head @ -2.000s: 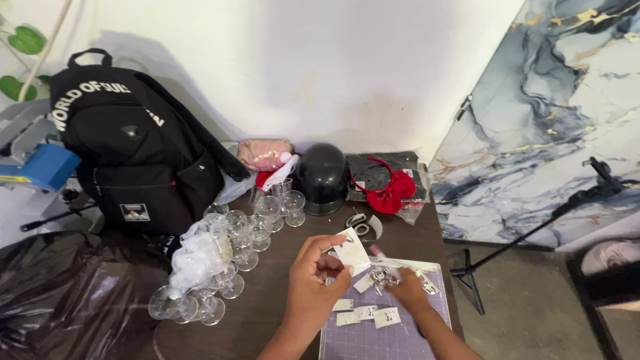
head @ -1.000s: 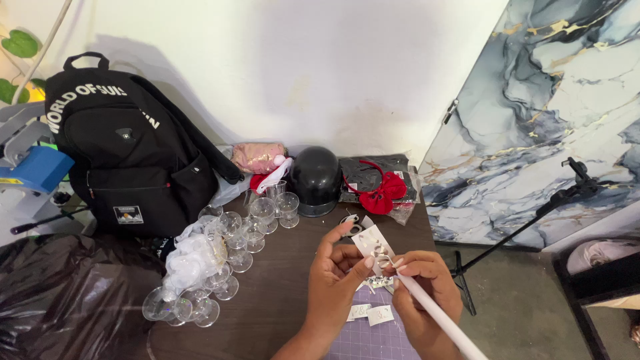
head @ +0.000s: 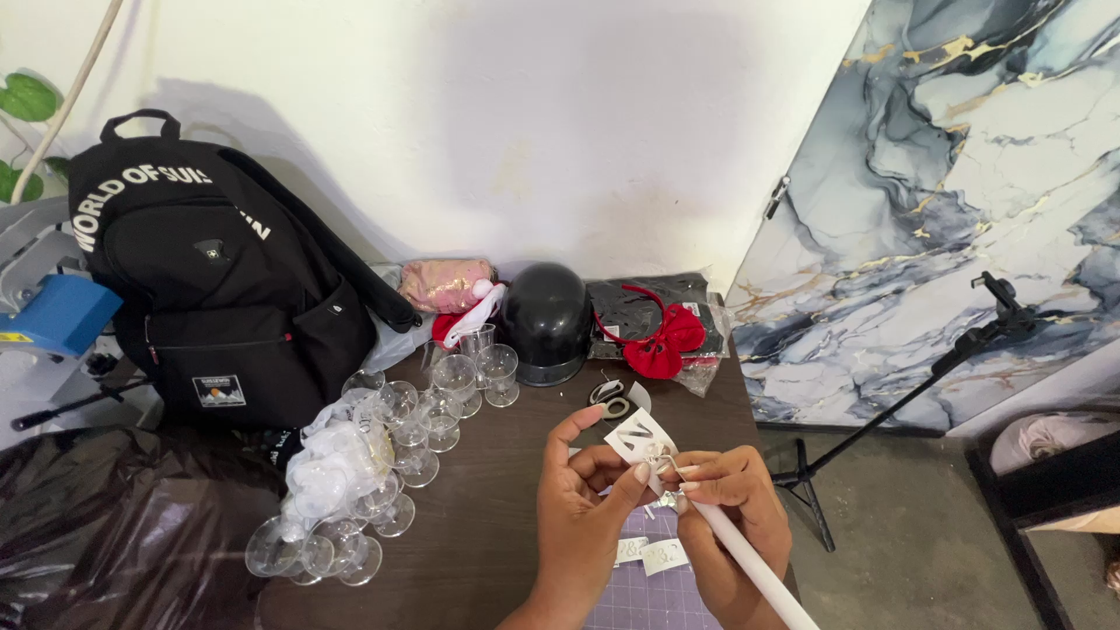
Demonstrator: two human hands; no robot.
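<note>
My left hand (head: pixel 595 516) holds a small white card (head: pixel 640 436) with a dark letter on it, pinched at its lower edge. My right hand (head: pixel 735 516) grips a hooked metal tool with a white handle (head: pixel 757 564), its tip touching the card beside my left thumb. Below the hands, a purple gridded cutting mat (head: pixel 652 604) bears small white pieces (head: pixel 665 556) with silvery characters. Scissors (head: pixel 610 401) lie just beyond my left hand. Some small pieces under my fingers are partly hidden.
Several clear stemmed cups (head: pixel 411 429) and crumpled white material (head: pixel 337 464) stand left on the dark table. Behind are a black backpack (head: pixel 219 297), a black helmet-like dome (head: pixel 547 319) and a red bow headband (head: pixel 665 341). A black tripod stand (head: pixel 892 402) rises at right.
My right hand has come up from the pieces on the mat to the card in my left hand, and it now holds the white-handled tool. The card has been lowered and tilted.
</note>
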